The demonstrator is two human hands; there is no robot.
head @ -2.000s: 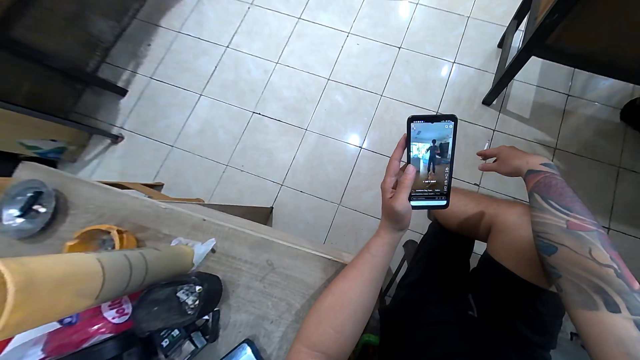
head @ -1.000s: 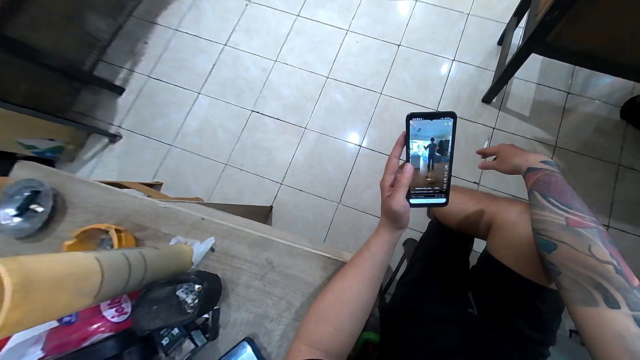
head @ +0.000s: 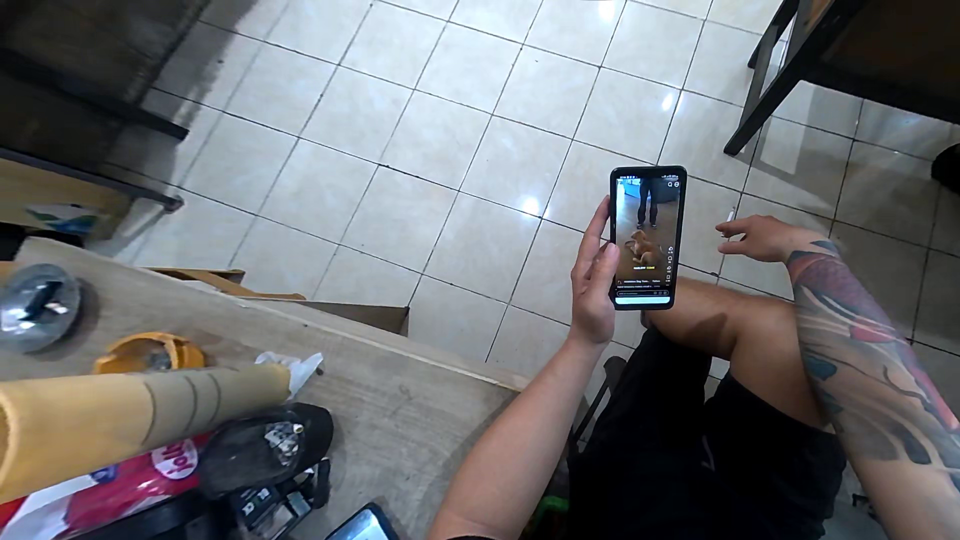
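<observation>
My left hand [head: 598, 289] grips a black smartphone [head: 648, 238] upright by its left side and lower edge. Its lit screen shows a picture of a person's legs and a brown dog on a floor. To the right of the phone, my right hand [head: 761, 238] is held in the air with a small white stick, apparently a cigarette [head: 730, 217], between its fingers. The hand does not touch the phone. Below both hands are my bare knee and my black shorts [head: 705, 465].
A wooden table [head: 405, 409] at lower left bears a yellow roll [head: 142, 416], an orange ring-shaped container [head: 150, 351], a round clear dish [head: 39, 307], a black tray [head: 262, 450] and another phone [head: 364, 523]. Dark metal-legged furniture [head: 772, 90] stands at upper right on tiled floor.
The picture on the phone screen has changed from a standing figure to legs with a dog. Both hands have stayed in nearly the same place.
</observation>
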